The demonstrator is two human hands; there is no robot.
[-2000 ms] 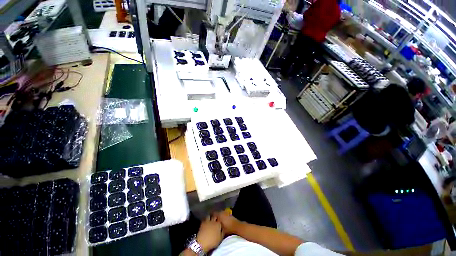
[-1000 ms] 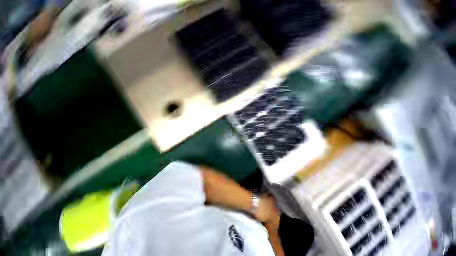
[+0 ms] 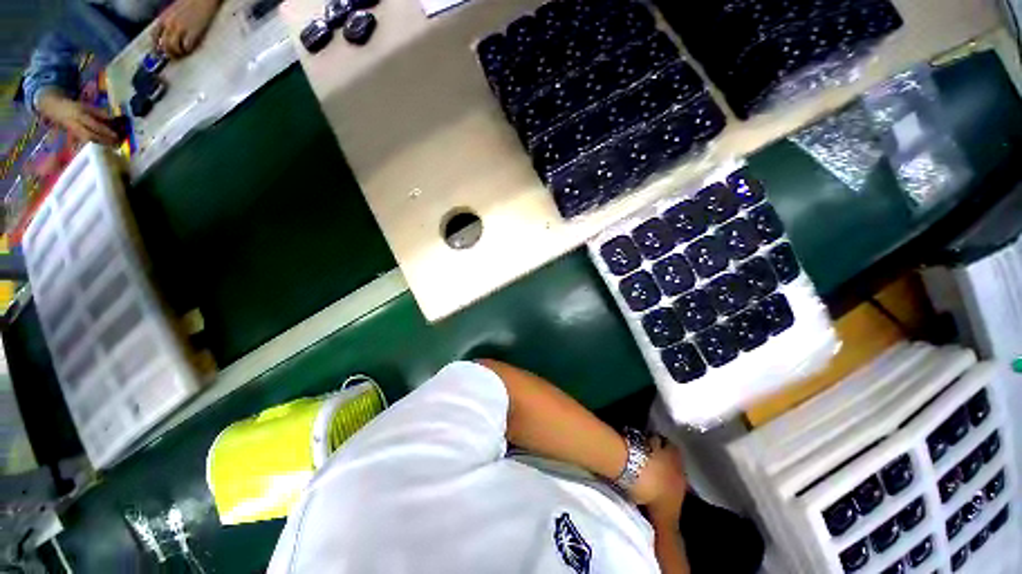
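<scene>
My left hand [image 3: 659, 480], with a metal watch at the wrist, rests in my lap against my right hand [image 3: 669, 527]. The fingers are small and overlapping, and no held object shows. A white foam sheet [image 3: 728, 387] with rows of black housings [image 3: 708, 256] lies in front of my hands on the green bench edge. The white compartment tray [image 3: 913, 465], at lower right, holds more black housings in its cells and sits on other white trays. Its far part is cut off by the picture's edge.
Stacked black parts [image 3: 611, 107] lie on a pale board [image 3: 392, 146] with a round hole. Clear plastic bags [image 3: 925, 146] lie on the green mat. A yellow-green container [image 3: 263, 460] stands beside my body. A white tray [image 3: 107, 303] is at left. Another person's hands [image 3: 185, 25] work at upper left.
The view has swung left and tilted from the machine towards the bench, bringing in the container and another worker's hands. My hands stay together in my lap. The housings show no clear change.
</scene>
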